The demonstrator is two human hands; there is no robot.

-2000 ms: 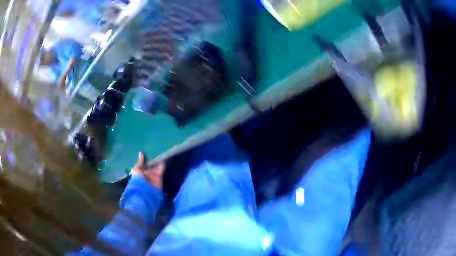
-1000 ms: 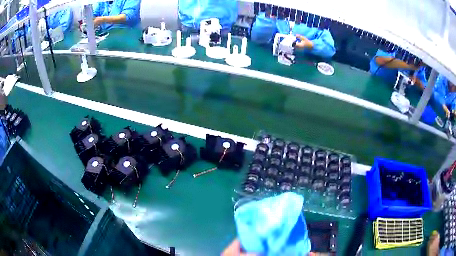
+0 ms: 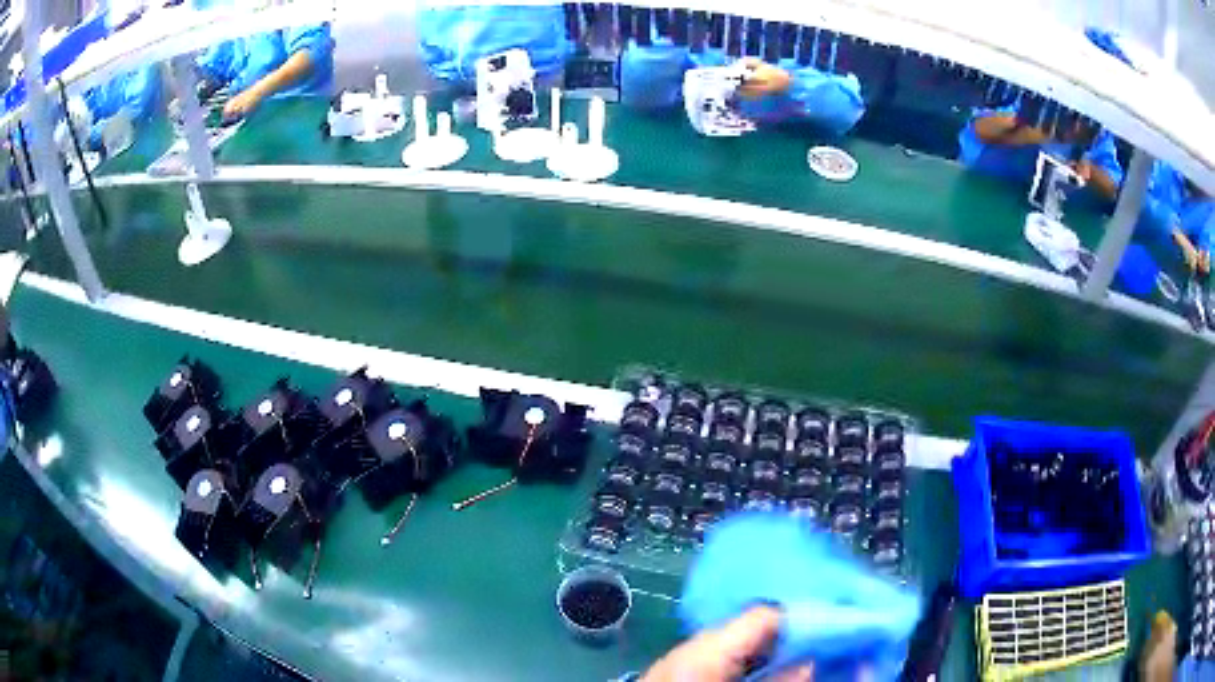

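A crumpled light-blue piece, which looks like cloth [image 3: 786,586], is at the lower middle, in front of the lens tray [image 3: 580,549]. My left hand [image 3: 713,653] is cut off by the bottom edge and blurred, with its fingers on the blue piece. A skin-coloured patch at the lower right looks like part of my right hand [image 3: 1159,649]; its grip is not visible. A round cup of black screws [image 3: 594,604] stands left of the blue piece. A dark cylinder, seemingly the screwdriver [image 3: 933,637], is partly hidden at its right.
Several black fan modules [image 3: 400,446] with thin wires are grouped at left. At right are a blue bin [image 3: 979,520] of black parts and a yellow-edged grid sheet [image 3: 1053,633]. Behind the white-edged strip, workers in blue [image 3: 813,104] handle white parts across the line.
The view has shifted slightly. The blue piece has moved right relative to the lens tray, with my left hand showing more. The screw cup has come into view, and the blue piece now covers the black fixture.
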